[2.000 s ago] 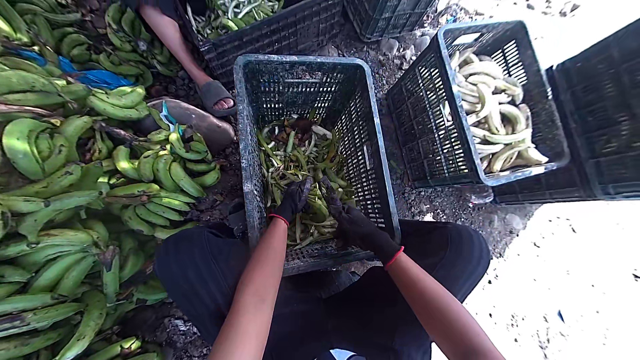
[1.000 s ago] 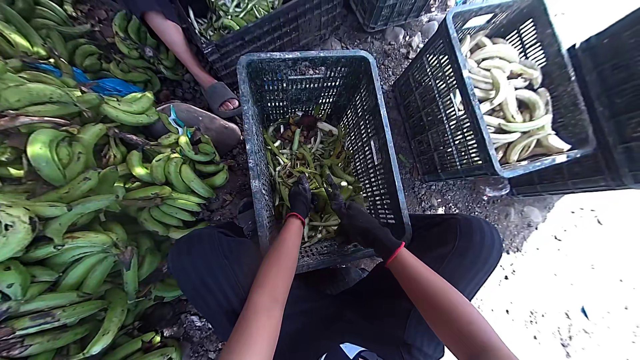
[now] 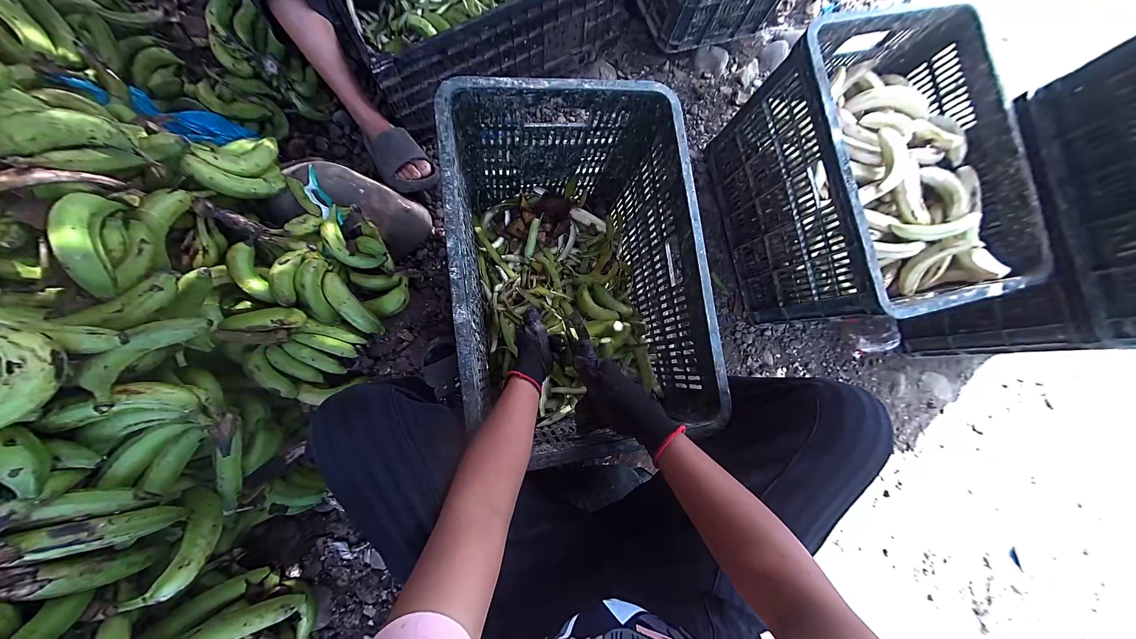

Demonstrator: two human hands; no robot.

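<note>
A black plastic crate (image 3: 450,222) stands between my knees, with green plantain peels (image 3: 550,266) and a few green plantains (image 3: 603,302) inside. Both my hands wear dark gloves with red cuffs and reach into its near end. My left hand (image 3: 533,348) is among the peels, fingers pointing away from me. Just right of it, my right hand (image 3: 614,390) is angled inward over the peels, close to a small pale-ended piece. Whether either hand grips anything is hidden by the dark gloves and the peels.
Green plantain bunches (image 3: 133,435) heap along the left, beside a blue plastic sheet (image 3: 195,126). Another person's sandaled foot (image 3: 410,164) rests beyond them. A crate of peeled plantains (image 3: 905,177) stands at the right, near another dark crate (image 3: 1087,195). A further crate (image 3: 506,58) lies ahead.
Both hands remain low in the crate among the peels. My left hand's fingers have come nearer to my right hand than two seconds ago.
</note>
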